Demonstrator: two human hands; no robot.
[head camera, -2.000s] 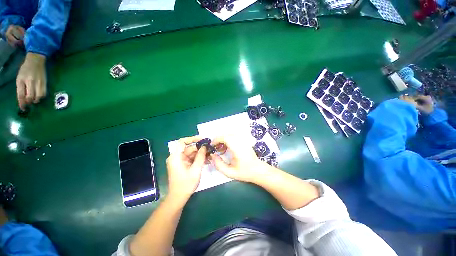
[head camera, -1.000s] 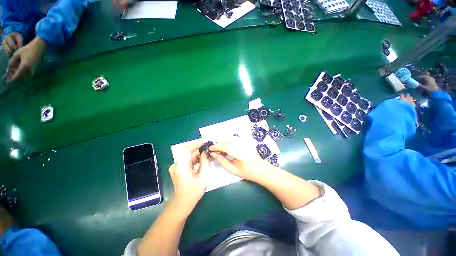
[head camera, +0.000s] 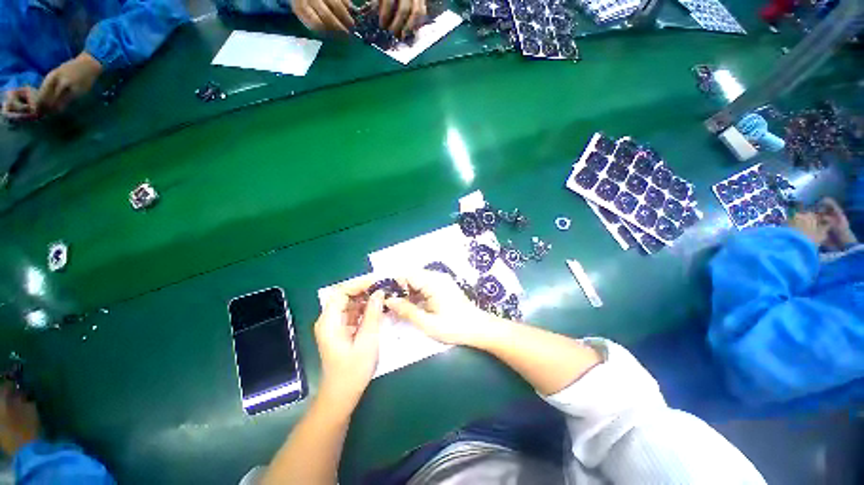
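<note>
A small black module (head camera: 387, 288) is held in the fingertips of both my hands above a white sheet (head camera: 403, 346). My left hand (head camera: 349, 330) grips it from the left and my right hand (head camera: 438, 308) from the right. The fingers hide part of it, and its details are blurred. Several black modules (head camera: 489, 288) with dark bits lie at the sheet's right side. One dark part (head camera: 439, 269) shows just behind my right hand.
A smartphone (head camera: 266, 350) lies left. Carrier sheets of black rounded squares (head camera: 637, 189), a small ring (head camera: 563, 224) and a white strip (head camera: 585, 283) lie right. Two small assemblies (head camera: 143, 196) sit on the green belt. Workers in blue sleeves (head camera: 772, 308) are at right and across.
The two belt assemblies have moved left and toward me. A worker's hands have appeared at the top, and another carrier sheet shows at right. My hands stay together on the module.
</note>
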